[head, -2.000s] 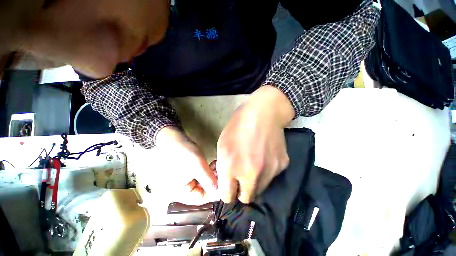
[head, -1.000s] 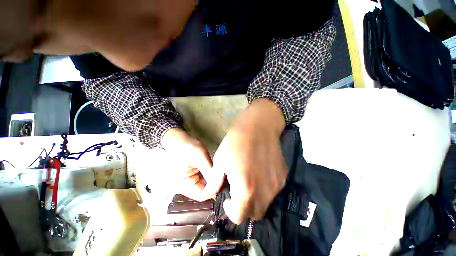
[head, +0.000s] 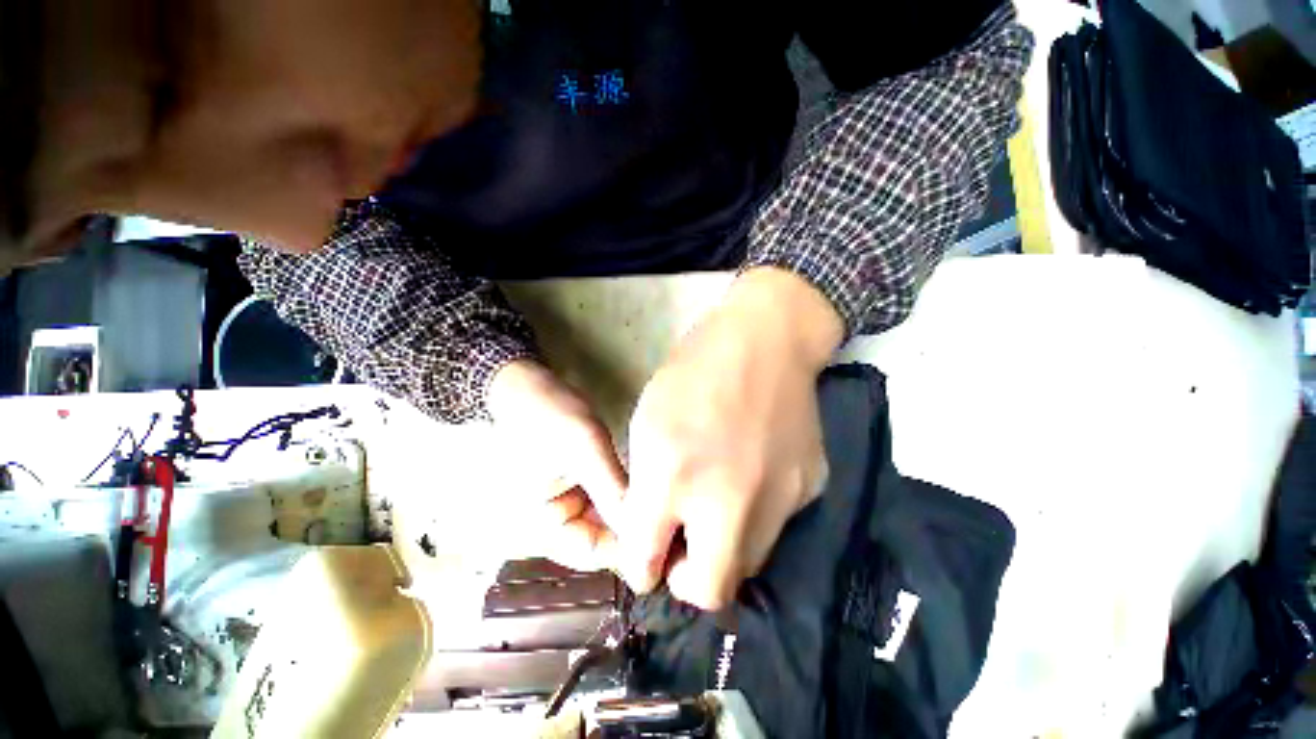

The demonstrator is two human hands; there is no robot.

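Note:
A black bag piece (head: pixel 794 621) lies right of the machine's needle area (head: pixel 650 710), at bottom centre. It shows a short pale zipper line (head: pixel 726 661) and a small white label (head: pixel 896 625). My left hand (head: pixel 736 433), on the right of the picture, pinches the piece's near seam edge with bent fingers. My right hand (head: pixel 556 469), on the left of the picture, meets it there, thumb and fingers closed on the same edge. The right fingertips are overexposed. The hands cover the pinched part of the edge.
The cream machine head (head: pixel 339 650) stands at bottom left, beside the ribbed metal plate (head: pixel 549 606). Thread guides with a red part (head: pixel 156 527) are at far left. Stacked black panels (head: pixel 1176 159) lie top right, loose black pieces (head: pixel 1241 635) bottom right. A face and dark-clothed torso lean over the table.
My left hand has shifted a little up from the needle area since a second ago, fingertips still at the edge. The label has turned and shifted slightly. The head has moved left.

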